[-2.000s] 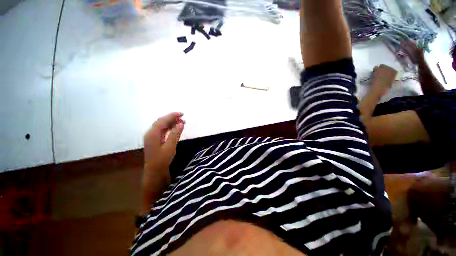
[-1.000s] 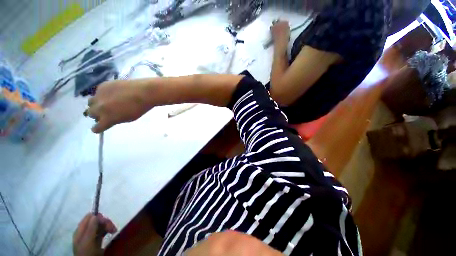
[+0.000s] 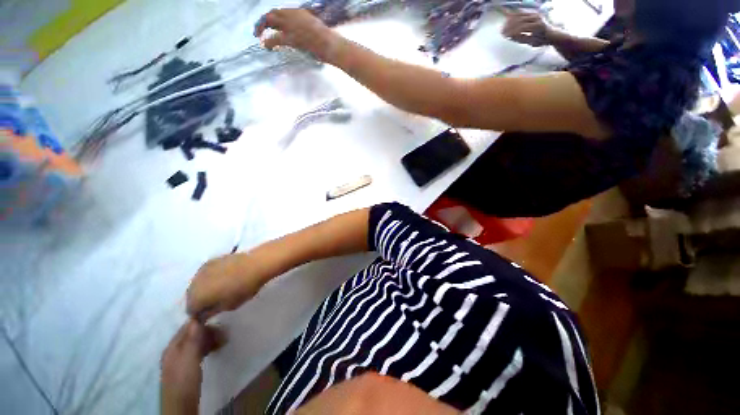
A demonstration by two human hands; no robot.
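My right hand point(image 3: 223, 285) and my left hand point(image 3: 185, 357) meet at the fingertips, low left over the white table. They pinch a thin cable, mostly hidden by the fingers. A thin dark strand point(image 3: 237, 246) sticks out above my right hand. Loose black connector housings point(image 3: 200, 186) lie farther back, beside a dark bag of housings point(image 3: 182, 101) with grey-white cables point(image 3: 219, 73) across it.
A black phone point(image 3: 436, 156) and a cream bar point(image 3: 349, 188) lie right of my hands. A second person's arm point(image 3: 454, 97) reaches across the table's back. An orange and blue plastic pack point(image 3: 32, 162) is at left. Table edge point(image 3: 466, 166) runs diagonally.
My right hand has moved down to my left hand; the cable stretched between them is now mostly hidden. The second person's arm has reached left across the cables. The view has shifted, showing the phone.
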